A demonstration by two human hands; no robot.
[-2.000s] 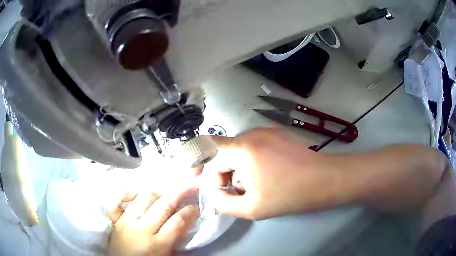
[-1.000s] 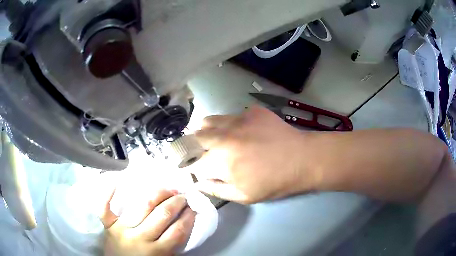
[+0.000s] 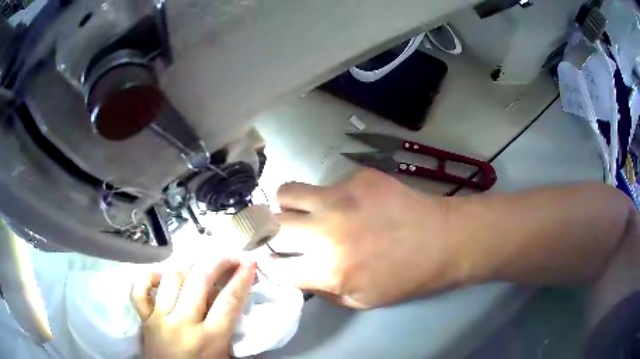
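Observation:
White fabric lies under and beside my left hand below the machine head; a bright heap of it lies at the left. My left hand rests on the fabric with fingers pointing towards the needle area. My right hand is right of the ribbed cream knob, its fingertips in glare beside the needle area. The lamp glare hides the needle, the presser foot and what the right fingertips touch. Thread snips with a dark red handle lie above my right hand.
The sewing machine arm crosses the top. A flat black rectangle with a white cord over it lies behind the snips. White labels or papers hang at the right edge. A lamp shade is at the left.
The left fingers have spread and straightened on the fabric, after being bent. The right hand has moved slightly down, uncovering the snips' blades. The view has shifted, so the machine head sits further left.

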